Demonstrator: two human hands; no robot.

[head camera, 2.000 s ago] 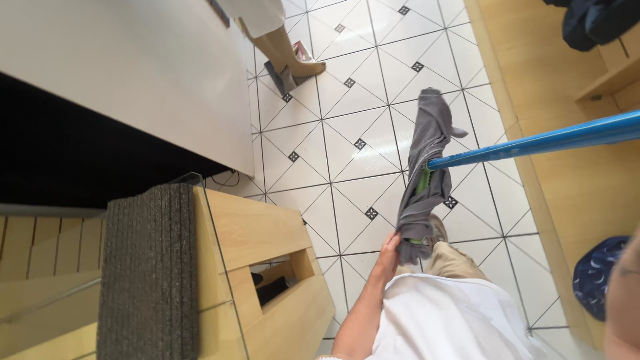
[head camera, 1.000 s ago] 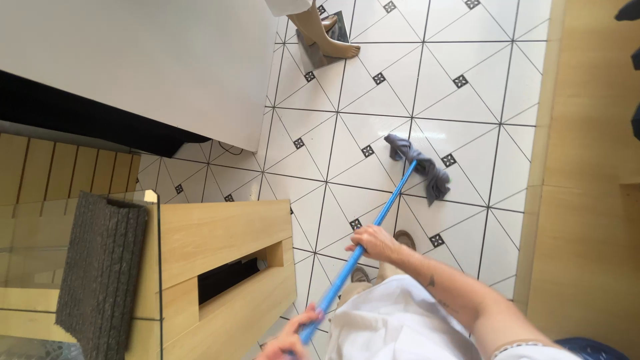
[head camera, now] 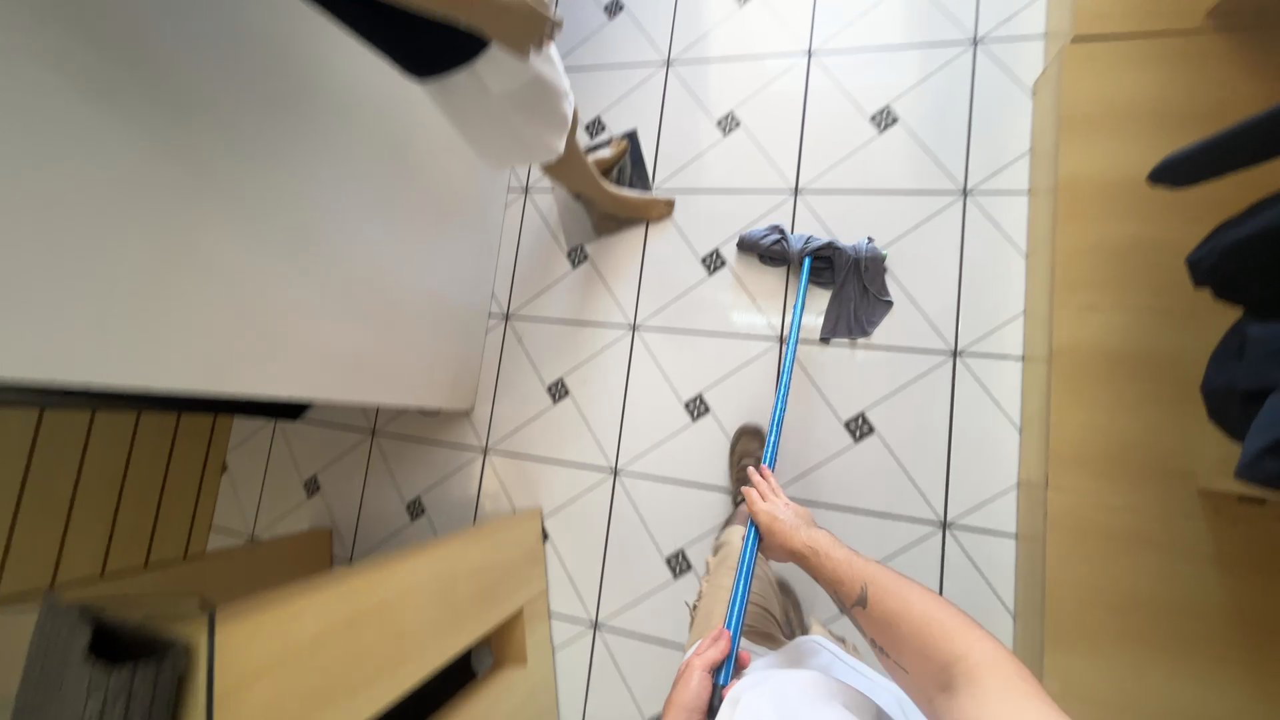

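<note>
A blue metal pole [head camera: 787,370] runs from the lower middle of the head view up to a grey cloth [head camera: 850,275], which is wrapped around its far end and lies on the tiled floor [head camera: 700,480]. My left hand [head camera: 705,675] grips the pole near its lower end, at the bottom of the view. Farther up the pole, my right hand [head camera: 778,515] is closed around it, with the fingers partly extended along the shaft. The tool's head under the cloth is mostly hidden.
Mannequin feet [head camera: 620,195] on a dark base stand beside the white panel [head camera: 250,200] at upper left. A wooden unit [head camera: 400,630] with a cutout is at lower left. Along the right runs a wooden display unit [head camera: 1150,400] with dark items. My shoe [head camera: 746,455] is beside the pole.
Two seconds ago one hand was at the grey cloth with the pole pointing right; then both hands were on the pole. Now the cloth lies farther ahead of my feet, turned more crosswise.
</note>
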